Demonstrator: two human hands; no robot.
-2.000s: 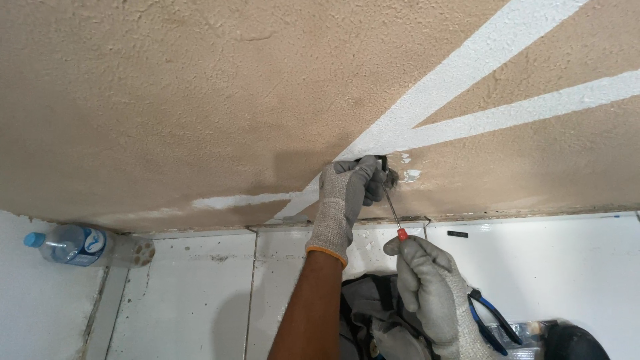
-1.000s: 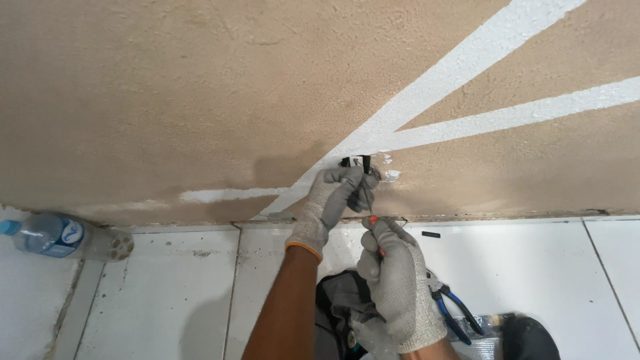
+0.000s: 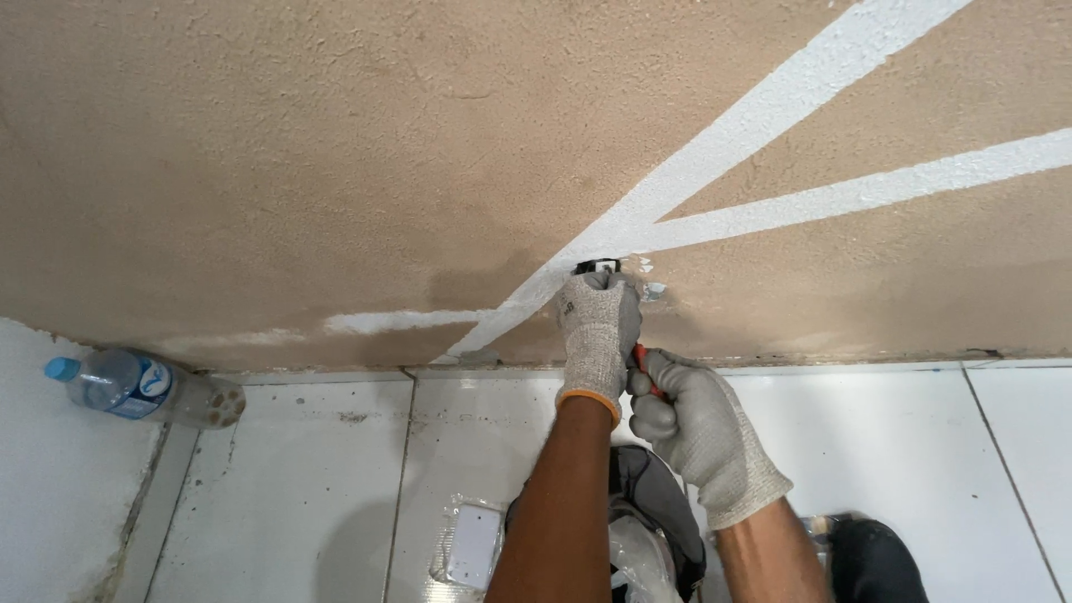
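My left hand (image 3: 599, 331), in a grey-coated knit work glove, has its fingers closed at a dark opening low in the tan wall. A small white and black electrical fitting (image 3: 606, 266) shows just above those fingertips. Whether they grip it is hidden by the glove. My right hand (image 3: 691, 423), gloved alike, is closed around the red handle of a screwdriver (image 3: 642, 360), just right of and below my left wrist. The screwdriver's shaft and tip are hidden behind my left hand.
A plastic bottle with a blue cap (image 3: 126, 385) lies in the left corner. On the white tiled floor are a white plate in clear wrapping (image 3: 474, 544) and a grey and black bag (image 3: 662, 502) below my arms. A dark rounded thing (image 3: 875, 559) is at the lower right.
My left hand has moved up over the wall opening and now covers much of it. The screwdriver's shaft, visible earlier, is now hidden. The blue-handled pliers seen earlier are out of sight.
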